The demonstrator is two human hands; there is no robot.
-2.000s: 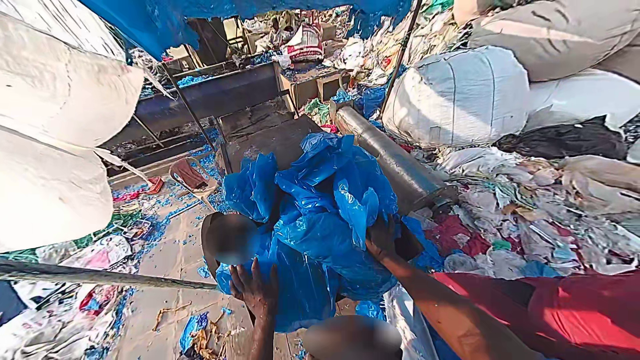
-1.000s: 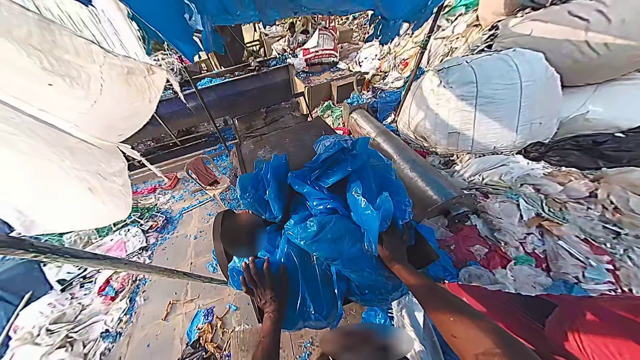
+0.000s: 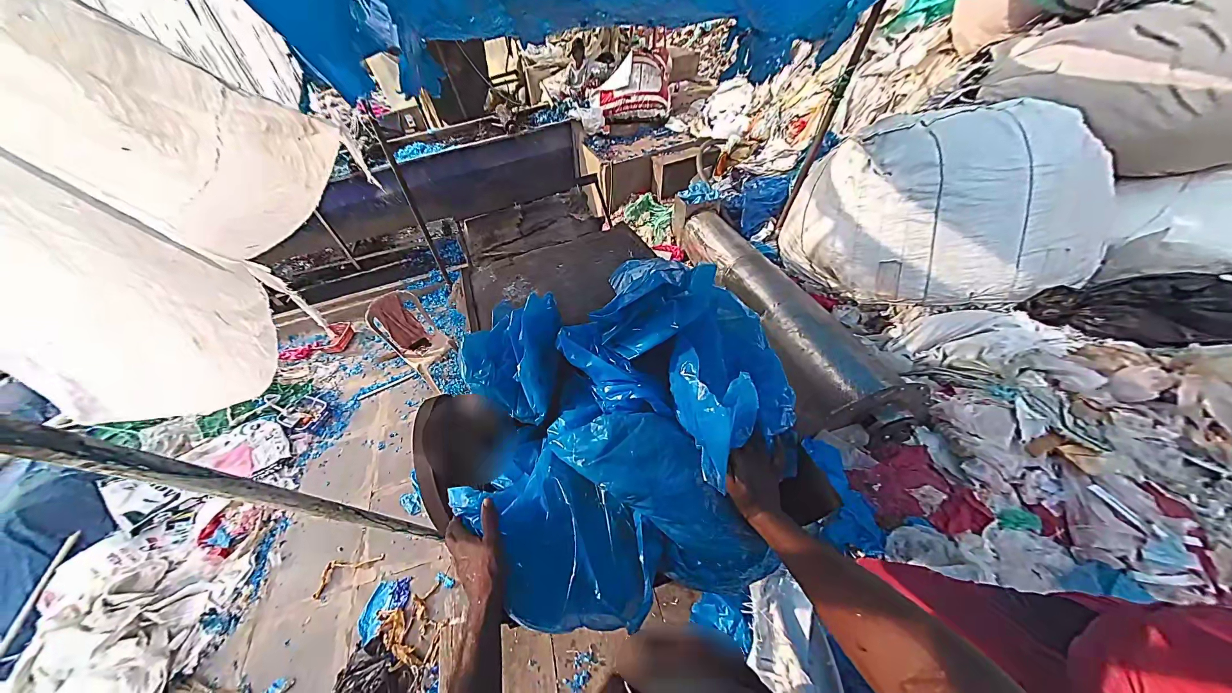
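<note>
A large crumpled heap of blue plastic film (image 3: 606, 433) lies in front of me over a dark metal machine opening (image 3: 438, 452). At its lower left edge is my left hand (image 3: 476, 553), thumb raised, touching the film; whether its fingers grip is unclear. My right hand (image 3: 756, 476) is at the right side of the heap, its fingers partly hidden in the folds and closed on the film. Behind the heap slopes a dark metal plate (image 3: 549, 260), and a thick metal cylinder (image 3: 780, 308) runs beside it on the right.
A pole (image 3: 221, 486) crosses at left. Below, a chair (image 3: 404, 327) stands on a floor strewn with blue scraps. Loose plastic waste (image 3: 1049, 462) and a stuffed white sack (image 3: 953, 202) lie at right. Blue sheeting (image 3: 577, 19) hangs overhead; white sheets (image 3: 125, 260) hang left.
My left hand has shifted from the front of the film to its lower left edge. My right hand stays at the right side of the heap.
</note>
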